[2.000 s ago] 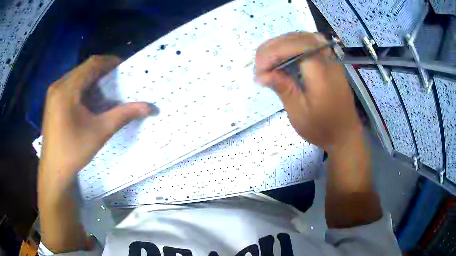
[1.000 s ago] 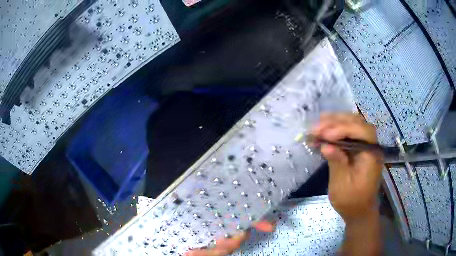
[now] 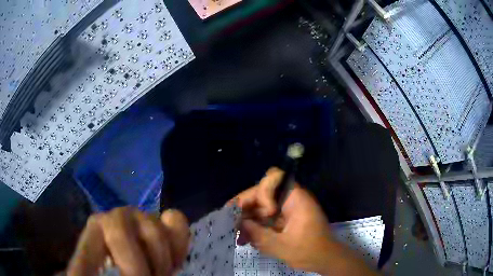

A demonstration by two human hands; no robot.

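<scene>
My left hand (image 3: 130,242) is shut on a white keyboard PCB (image 3: 210,242) at the bottom centre. The board's far end points away from me and its lower part is cut off by the picture's edge. My right hand (image 3: 286,226) is beside the board's right edge, its fingers closed on the dark tweezers (image 3: 285,186). A pale, blurred spot shows at the far end of the tweezers. The lap stack of PCBs (image 3: 359,237) lies below and to the right, partly behind my right forearm.
A bench stack of PCBs (image 3: 124,64) is at the upper left. A blue bin (image 3: 121,161) is left of my dark-clothed legs (image 3: 227,167). A PCB storage rack (image 3: 373,110) stands at right. A pink smartphone (image 3: 212,6) is at the top edge. Pale specks dot the floor.
The board has swung from a long diagonal across my lap to the bottom centre. My left hand has come up at its left side. My right hand has moved left and down, still with the tweezers.
</scene>
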